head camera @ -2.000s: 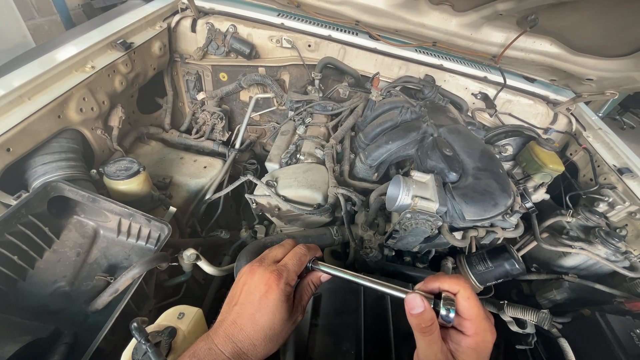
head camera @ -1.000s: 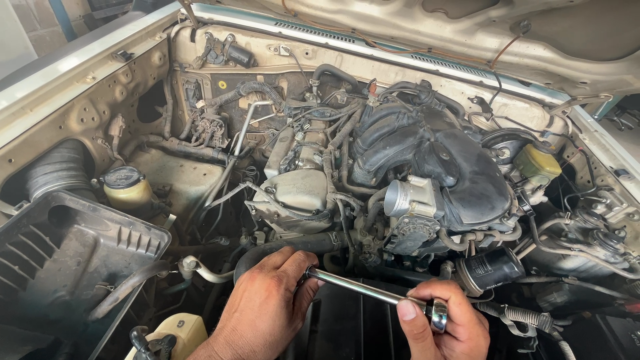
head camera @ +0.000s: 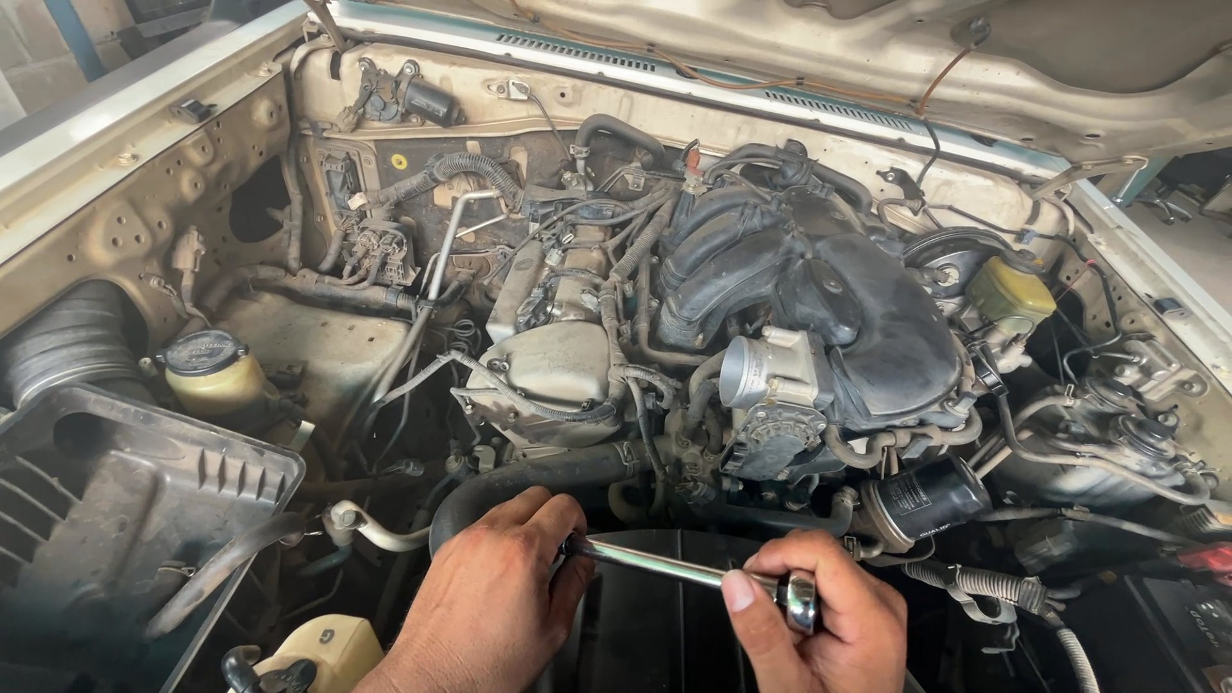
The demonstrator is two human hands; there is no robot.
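A chrome ratchet with a long extension bar [head camera: 664, 566] lies across the front of the engine bay, sloping down to the right. My left hand [head camera: 500, 587] closes its fingers around the bar's dark left end, beside a black radiator hose [head camera: 539, 474]. At the other end, my right hand [head camera: 818, 616] grips the tool by its rounded chrome head, thumb on the near side. Behind the hands are the throttle body [head camera: 770, 371] and the black plastic intake manifold [head camera: 866, 318]. Whatever the left fingertips enclose is hidden.
An open black air filter housing [head camera: 144, 500] is at the left, near a reservoir with a black cap [head camera: 217, 371]. A black oil filter [head camera: 926, 500] sits right of the hands. A battery [head camera: 1179, 626] is at the lower right, and the raised hood [head camera: 1088, 72] spans the top right.
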